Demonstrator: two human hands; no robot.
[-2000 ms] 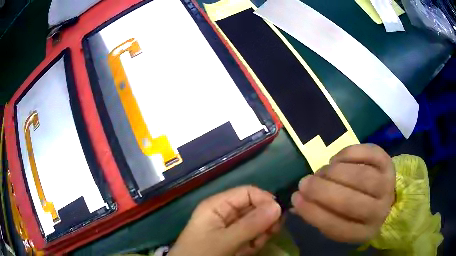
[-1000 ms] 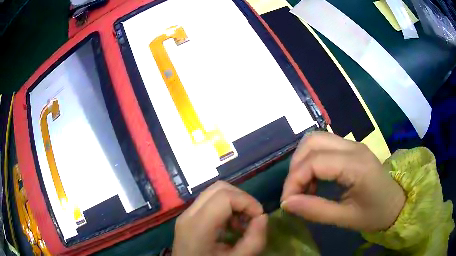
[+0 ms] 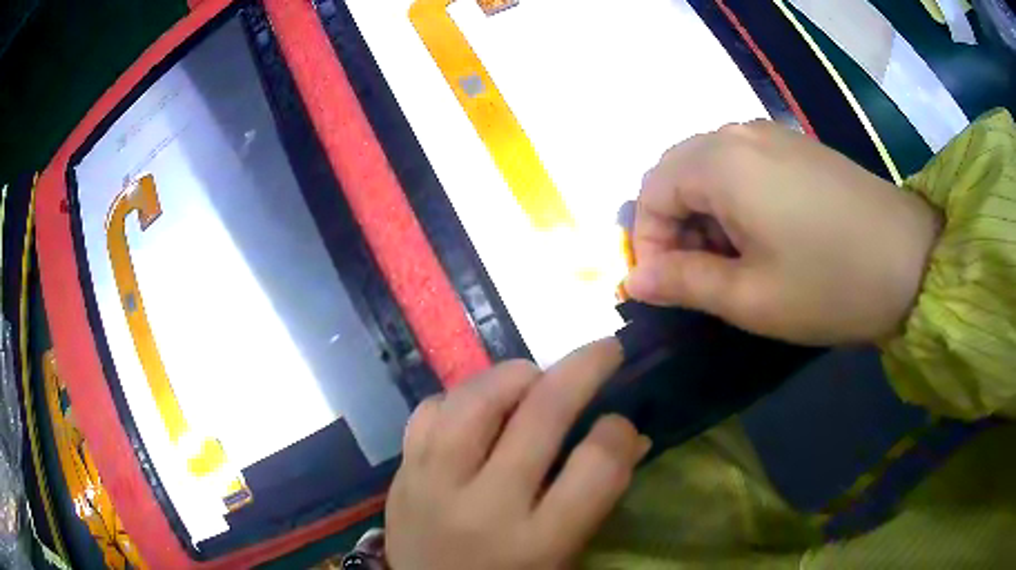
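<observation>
Two display modules with silver-white backs and black frames lie side by side in the red foam tray (image 3: 384, 212). The right module (image 3: 602, 100) bears an orange flex cable (image 3: 496, 128). My right hand (image 3: 769, 234) is over this module, with thumb and fingertips pinched at the cable's foot; the foot is mostly hidden. My left hand (image 3: 507, 468) rests at the module's black lower edge, fingers spread and bent, with nothing seen in it. The left module (image 3: 256, 323) bears a similar flex cable (image 3: 139, 323) with its foot at the lower edge.
Loose orange flex cables (image 3: 89, 479) lie left of the tray beside a black-and-yellow strip (image 3: 28, 334). A clear plastic bag (image 3: 13, 445) is at the far left edge. Right of the tray are the black tape sheet (image 3: 830, 95) and a white strip (image 3: 891, 61). The bench mat is dark green.
The view has shifted closer to the tray. My right hand has moved from the front edge onto the right module's cable foot. My left hand has opened its pinch and moved to the module's lower edge.
</observation>
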